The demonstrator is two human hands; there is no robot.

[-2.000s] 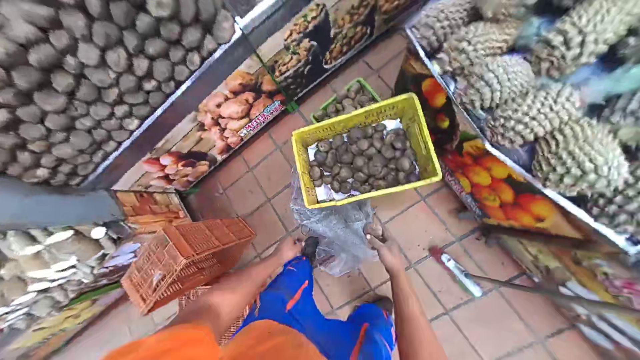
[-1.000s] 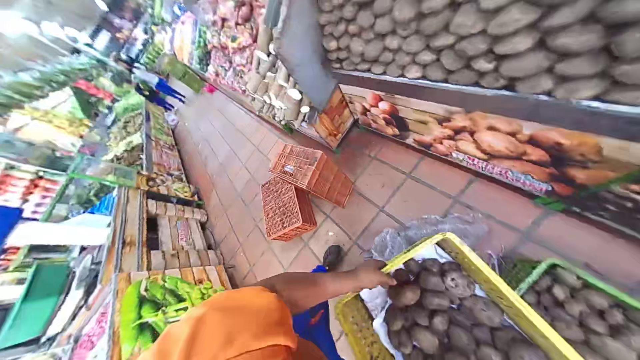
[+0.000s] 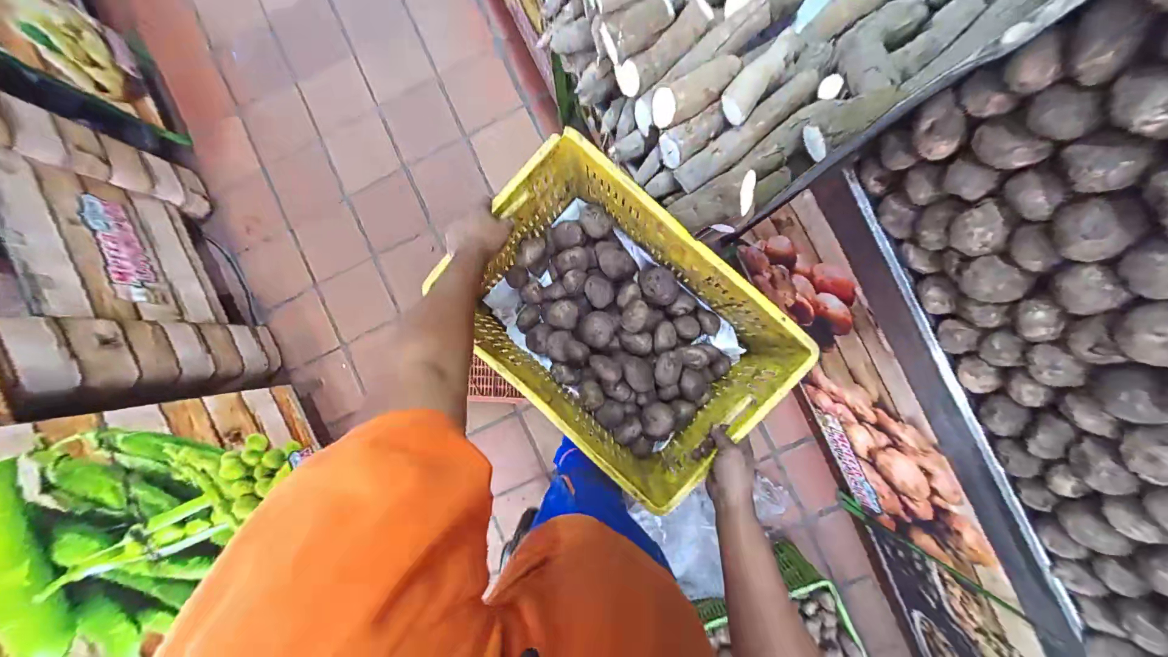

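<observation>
Both my hands carry a yellow plastic crate [image 3: 759,345], held at a slant in front of my body. My left hand [image 3: 479,239] grips its upper left rim, and my right hand [image 3: 730,464] grips the rim at the lower right, with fingertips over the edge. Inside the crate, small brown potatoes [image 3: 620,328] lie on white paper [image 3: 725,339]. The crate's underside is hidden. Below it, a clear plastic bag [image 3: 684,538] lies on the floor near my legs.
On the right is a display of stacked brown tubers [image 3: 1031,237]; cut cassava roots [image 3: 712,109] are piled at the top. Green vegetables [image 3: 119,511] and wooden stands [image 3: 100,246] line the left. An orange crate [image 3: 493,379] and a green crate [image 3: 794,570] stand on the floor.
The yellow crate stood by the plastic bag in the first frame; now it is up in both my hands, away from the green crate. The view has swung strongly.
</observation>
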